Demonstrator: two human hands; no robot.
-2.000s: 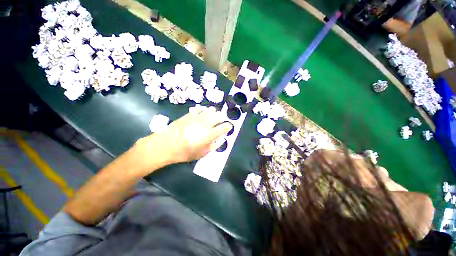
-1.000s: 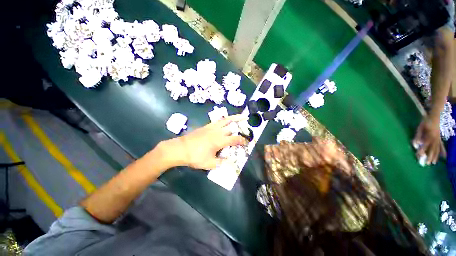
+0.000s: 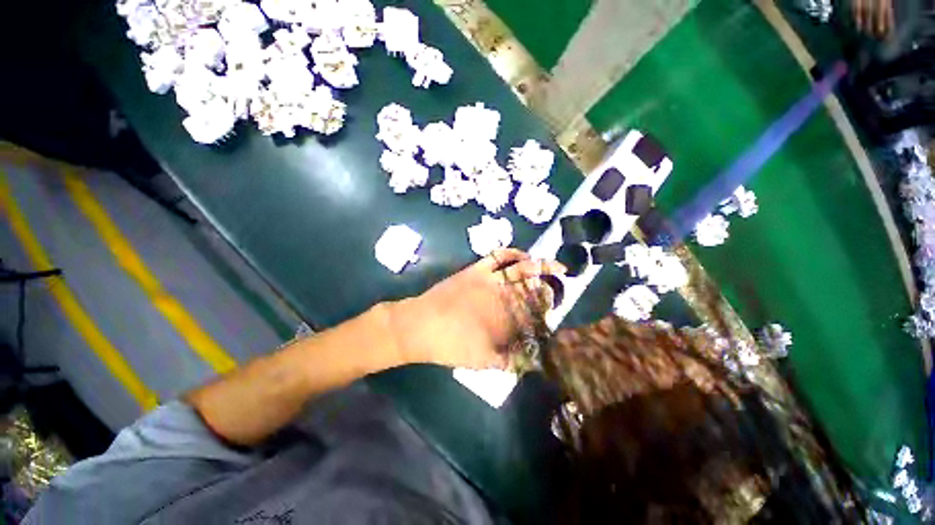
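The long white holding strip (image 3: 496,387), with black round and square spots, lies slanted on the dark green bench. My left hand (image 3: 472,313) is over its lower half, fingertips at the strip near a black round spot. Dark hair hangs across the fingers, so I cannot tell if they hold anything. White plastic inserts (image 3: 477,159) lie in a loose group left of the strip, with a lone insert (image 3: 398,247) nearer my wrist. More inserts (image 3: 656,269) lie to its right. My right hand cannot be made out; hair covers the lower right.
A large heap of white inserts (image 3: 256,72) is at the upper left. A pale post (image 3: 625,51) stands behind the strip. The green conveyor belt (image 3: 779,215) runs beyond, with a few inserts on it. Another person's hand (image 3: 873,14) shows at the top right.
The view has shifted, so the bench things sit further right and the strip's end is more covered. Hair now hangs over my left fingers. The other person's hand has left the far belt edge.
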